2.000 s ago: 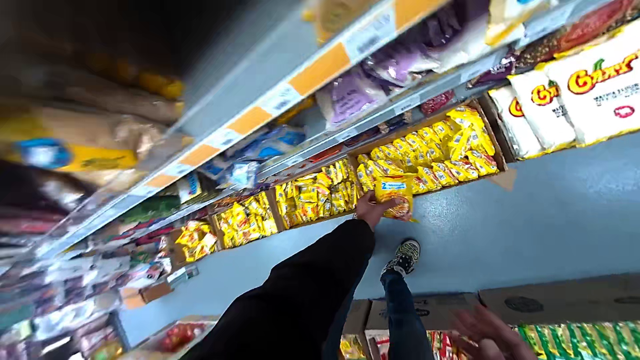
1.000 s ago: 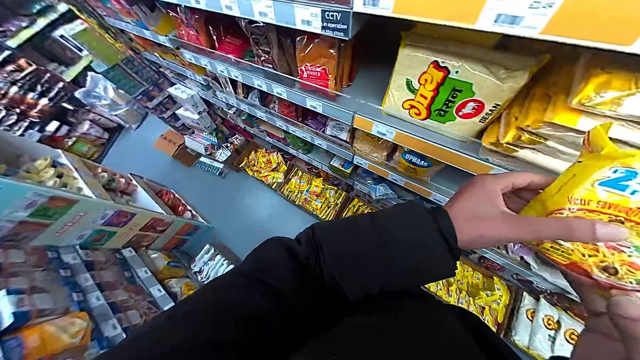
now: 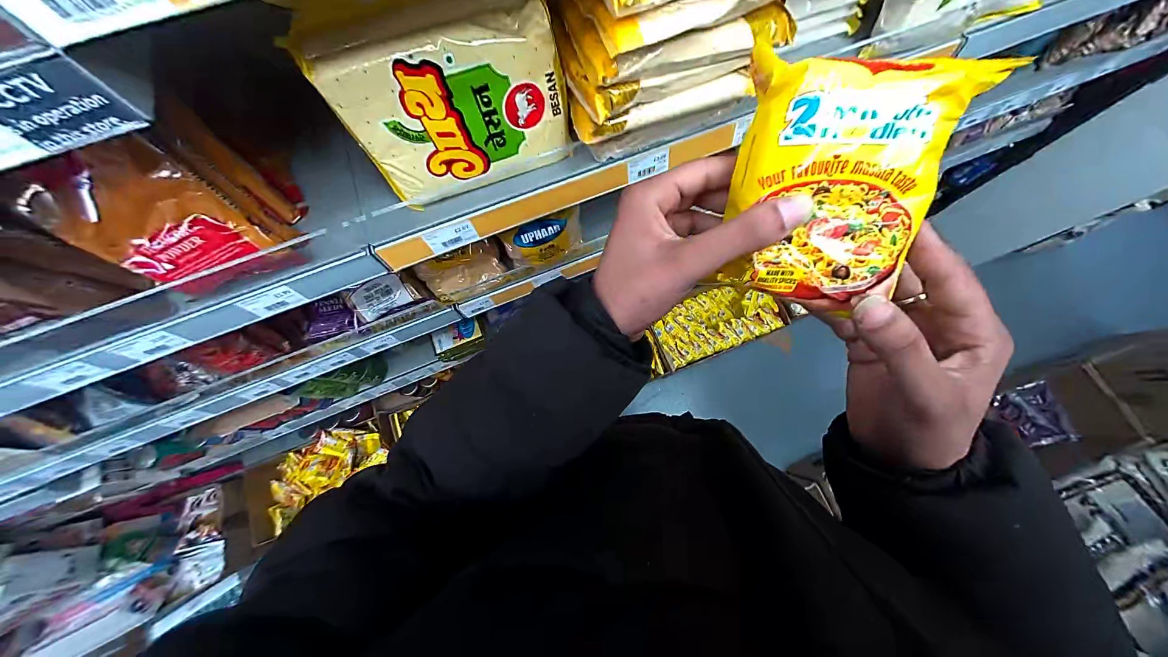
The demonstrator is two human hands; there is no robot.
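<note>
A yellow packet of instant noodles (image 3: 839, 173), with a bowl of noodles pictured on its front, is held up at the upper right. My left hand (image 3: 680, 237) grips its left side, the thumb lying across the front and the fingers behind. My right hand (image 3: 931, 356) pinches the packet's lower right corner, thumb in front. Behind and below the packet, more small yellow packets (image 3: 716, 324) fill an open cardboard box low by the shelving.
A large besan bag (image 3: 456, 100) and stacked flour-like bags (image 3: 666, 68) stand on the shelf ahead. An orange-striped shelf edge (image 3: 547, 196) runs close past my left hand. Orange powder bags (image 3: 173, 219) are at left; more yellow packets (image 3: 324, 470) lie lower left.
Two seconds ago only my left hand held the noodle packet, low over the boxes; now both hands hold it, raised close to the camera. The view has swung considerably.
</note>
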